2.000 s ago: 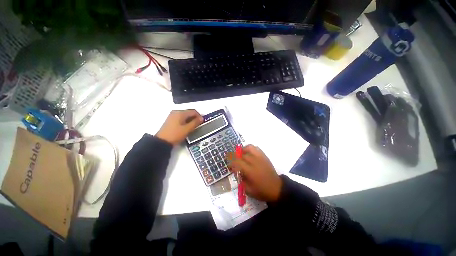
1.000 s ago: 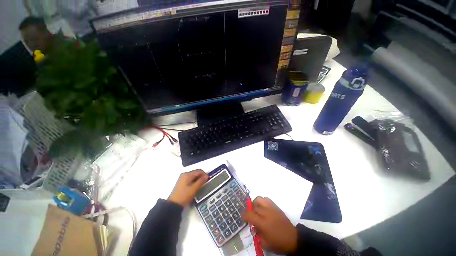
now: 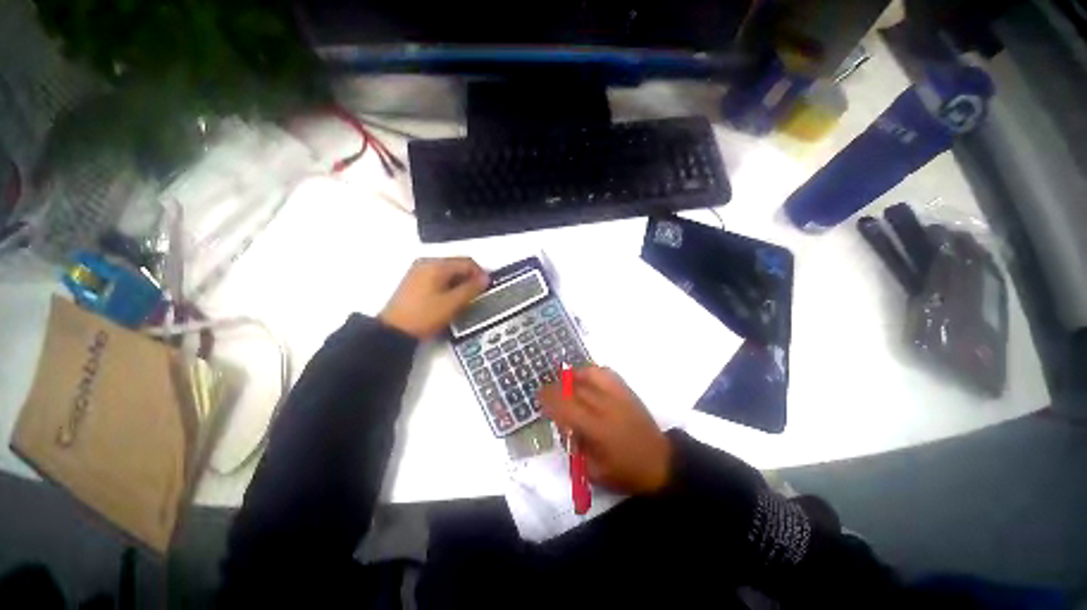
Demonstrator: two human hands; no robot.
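Note:
A grey-silver calculator (image 3: 515,346) lies tilted on white paper, its display toward the monitor. My left hand (image 3: 436,296) is at its top left corner, fingers on the edge by the display; whether it grips it I cannot tell. My right hand (image 3: 610,427) holds a red pen (image 3: 577,459) and its fingers are over the lower right keys, hiding some of them. The pen points down toward my body. A paper sheet with faint marks (image 3: 551,498) shows below the calculator, with a small grey-olive patch (image 3: 532,440) on it.
A black keyboard (image 3: 570,179) lies below the monitor (image 3: 536,57). A dark mouse pad (image 3: 751,312) is partly under paper. Right are a blue bottle (image 3: 880,153) and a plastic-wrapped black device (image 3: 961,312). Left are a brown "Capable" item (image 3: 105,419), a blue object (image 3: 110,286) and cables.
The view tilted up to the monitor and has come back down. My left hand stays at the calculator's top left; my right hand still holds the red pen over the lower right keys.

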